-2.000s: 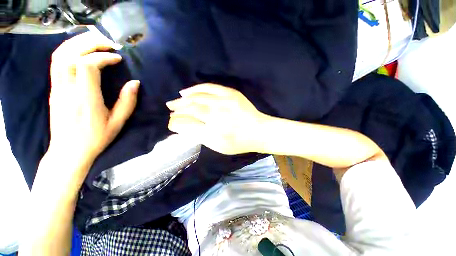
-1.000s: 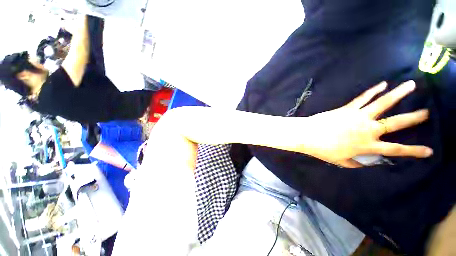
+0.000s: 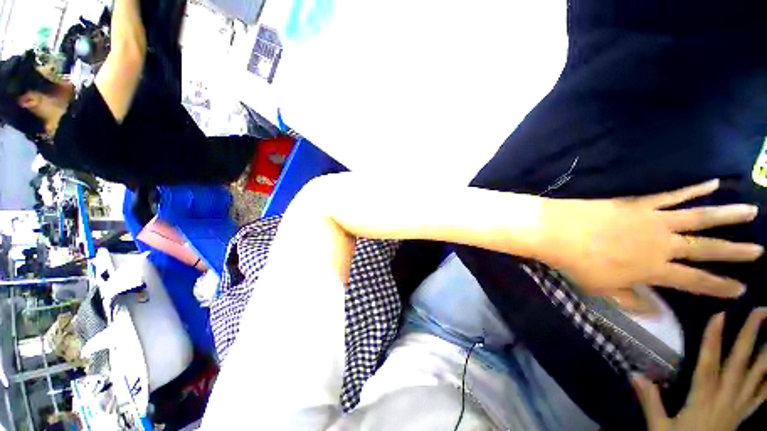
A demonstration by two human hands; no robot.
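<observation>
The dark navy garment [image 3: 639, 101] covers the table at the right. My left hand [image 3: 622, 244] lies on it palm down, fingers spread. Below that hand, an opening in the garment shows a strip of black-and-white checked trim [image 3: 580, 318], a grey marked ruler strip [image 3: 643, 343] and some white table. My right hand [image 3: 719, 379] is at the lower right, fingers apart, cut off by the picture's edge, near the opening's lower end. White thread tails [image 3: 563, 175] lie on the cloth above my left wrist. A pale yellow-green loop [image 3: 761, 164] is cut off at the right edge.
The white table [image 3: 420, 76] extends across the upper middle. Checked cloth [image 3: 370, 311] hangs by my lap, beside my sleeve. Another person in black [image 3: 134, 143] is at the upper left, near red [image 3: 271, 164] and blue containers [image 3: 198, 206].
The view first swung left, then moved slightly more. My right hand now shows more fully at the lower right. The opening with checked trim and ruler strip is now exposed below my left hand.
</observation>
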